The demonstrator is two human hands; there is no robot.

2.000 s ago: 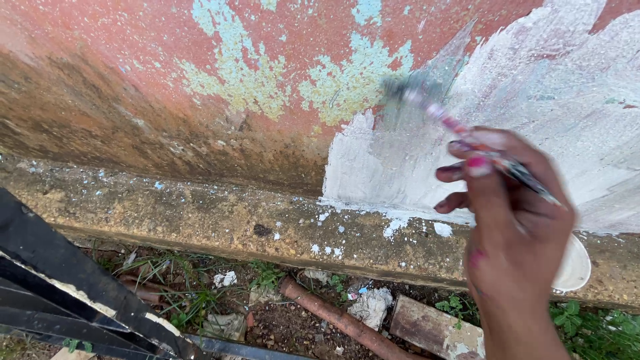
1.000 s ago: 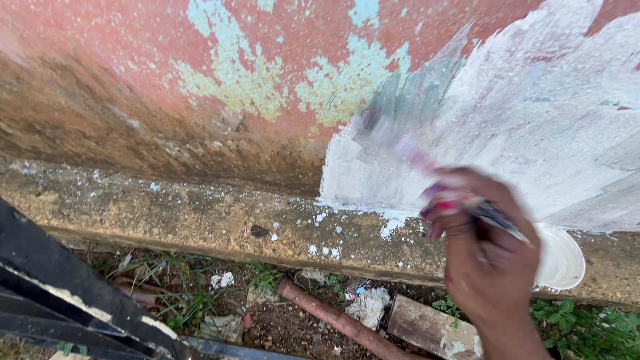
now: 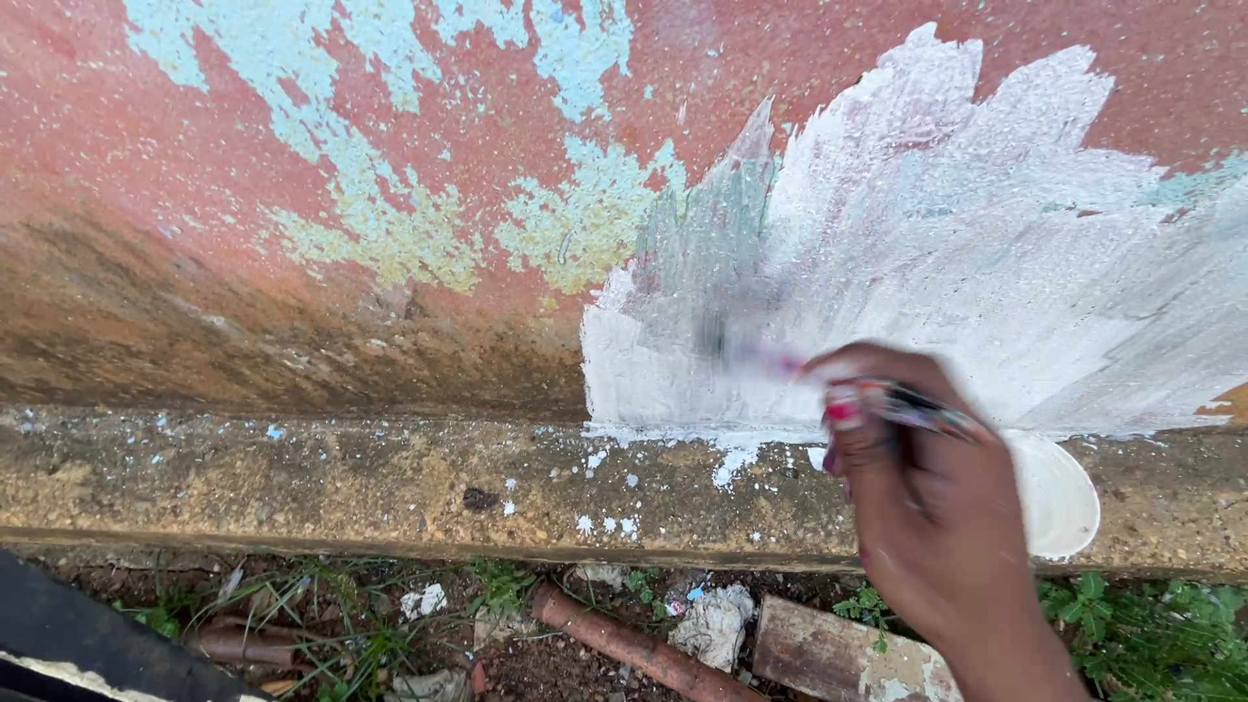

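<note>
My right hand [image 3: 936,487] grips the handle of a paintbrush [image 3: 770,356], whose bristles are blurred by motion against the wall. White paint [image 3: 926,234] covers the wall's lower right in rough strokes, thinner and greyish green at its left side. Left of it, the red wall [image 3: 127,127] shows patches of light blue and yellowish old paint [image 3: 390,224]. A round white container [image 3: 1058,497], partly hidden by my wrist, stands on the ledge. My left hand is out of frame.
A rough concrete ledge [image 3: 292,487] spattered with white paint runs along the wall's foot. Below it lie a rusty-brown pipe [image 3: 643,643], a broken block [image 3: 848,653], crumpled white material [image 3: 717,624] and weeds [image 3: 1150,634]. A black metal bar [image 3: 107,634] crosses the lower left.
The brush has moved down from the upper left edge of the white area to lower on the painted patch. My right hand stays closed around its handle.
</note>
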